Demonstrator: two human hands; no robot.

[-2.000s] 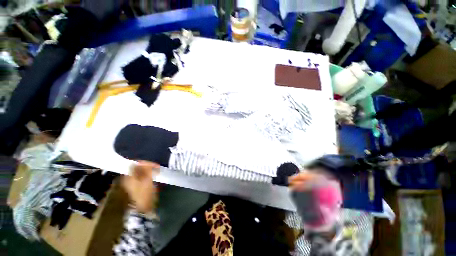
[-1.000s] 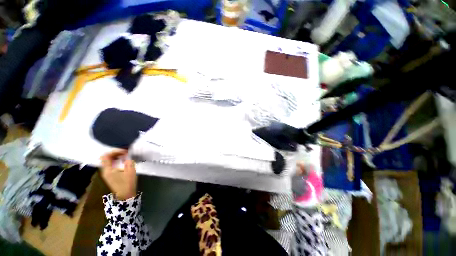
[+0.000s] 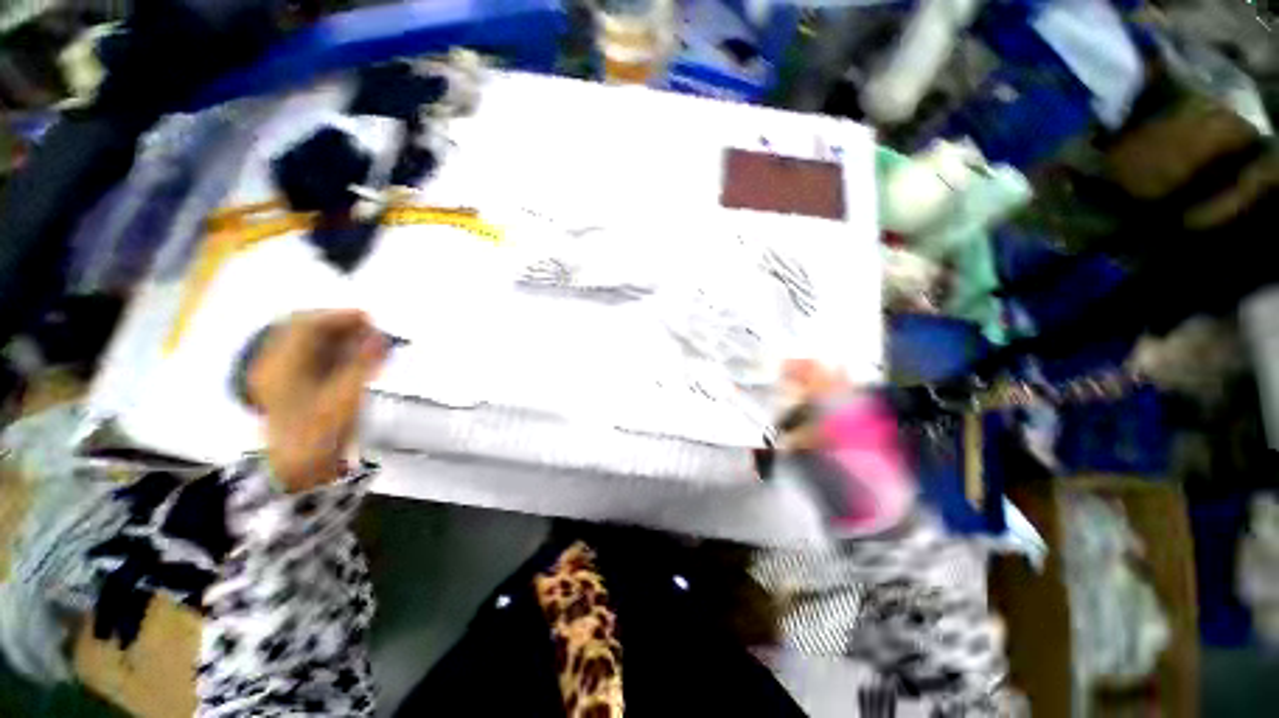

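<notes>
The white striped garment piece (image 3: 561, 438) lies along the black padded board near the table's front edge. Only a dark bit of the board's rounded left end (image 3: 247, 368) shows, beside my left hand. My left hand (image 3: 316, 390), bare and blurred, is over that end; whether it grips cloth cannot be told. My right hand (image 3: 847, 446), in a pink and grey glove and blurred, is at the cloth's right end; its grip cannot be told. The iron cannot be made out clearly.
Black tied pieces (image 3: 326, 171) lie on yellow strips (image 3: 438, 218) at the table's left. More striped cloth (image 3: 582, 275) lies behind the board. A brown pad (image 3: 783, 184) is at the back right. A green basket (image 3: 971, 267) stands beyond the right edge. Cardboard boxes (image 3: 152, 659) are below.
My left hand has moved up from the table's front edge over the board's end. My right hand has risen slightly. The iron seen over the cloth's right part no longer shows there.
</notes>
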